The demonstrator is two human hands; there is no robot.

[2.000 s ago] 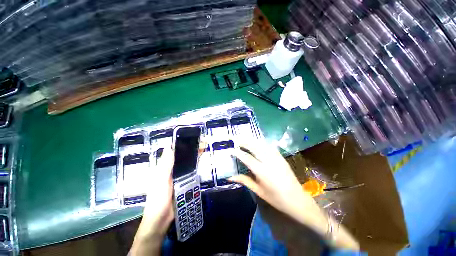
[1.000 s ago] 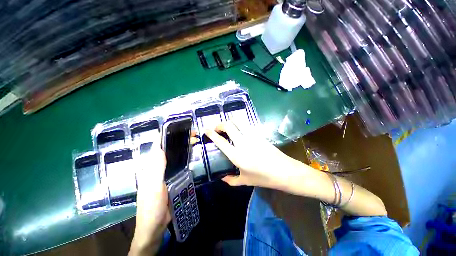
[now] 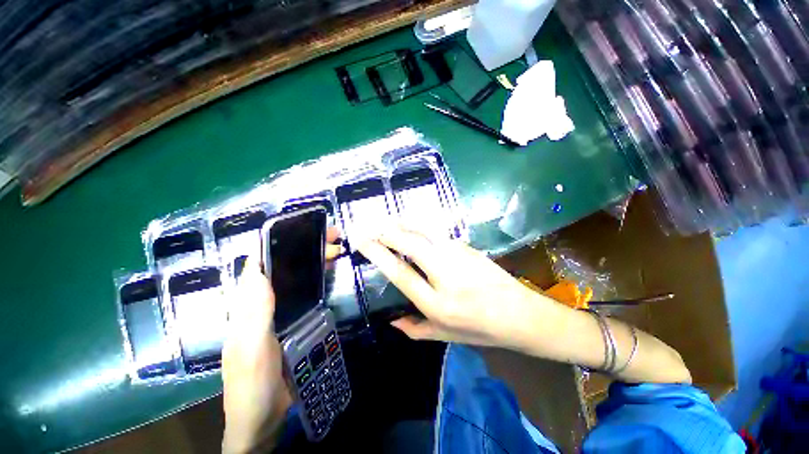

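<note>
My left hand (image 3: 253,355) holds an open silver-grey flip phone (image 3: 318,377), its dark screen up and keypad low, above the bench edge. My right hand (image 3: 435,279) is just right of the phone, over the lens tray, fingers apart and partly bent; its fingertips are blurred and I cannot tell whether they hold something small. The clear lens tray (image 3: 197,306) lies on the green mat behind both hands, with two rows of black-bordered panels; the hands and phone hide part of the front row.
Tweezers (image 3: 470,122), black frames (image 3: 383,78), a white bottle (image 3: 506,31) and a crumpled white cloth (image 3: 535,106) lie at the back. Stacked trays (image 3: 701,106) stand at right. A brown box (image 3: 683,266) with film scraps and an orange-gripped air gun (image 3: 568,293) are at the bench edge.
The camera view has shifted, so the bottle is now cut off at the top. The phone is still in my left hand, slightly lower left in view. My right hand stays beside it, fingers slightly moved.
</note>
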